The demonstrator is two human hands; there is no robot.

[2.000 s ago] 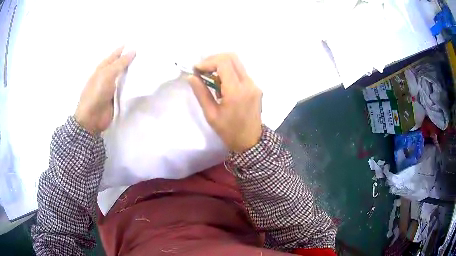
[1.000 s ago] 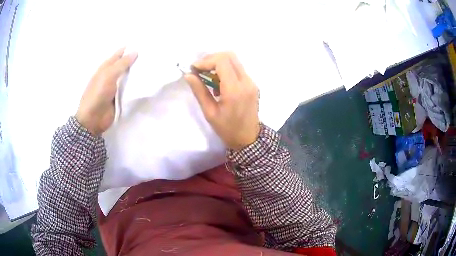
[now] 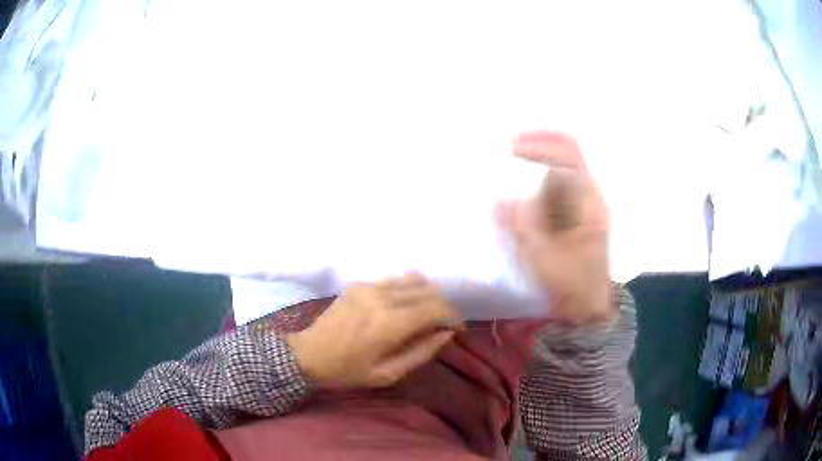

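A white garment (image 3: 360,180) covers the tabletop, so overexposed that its folds and seams barely show. Its near edge hangs at my lap. My left hand (image 3: 383,331) lies at that near edge over the apron, fingers curled and pointing right; whether it grips cloth is hidden. My right hand (image 3: 563,239) is raised over the cloth to the right and motion-blurred. A dark, blurred shape in its palm looks like the thread snips (image 3: 561,200); their blades cannot be made out. No buttons can be made out.
A maroon apron (image 3: 315,437) covers my lap. Green floor (image 3: 135,315) shows below the table edge. Crumpled white cloth (image 3: 766,189) lies at the table's right side. A carton (image 3: 728,338) and a blue bag (image 3: 739,419) are at the lower right.
The view has turned and shifted. My left hand has left the left side of the cloth for its near edge. My right hand is farther right, its fingers more spread.
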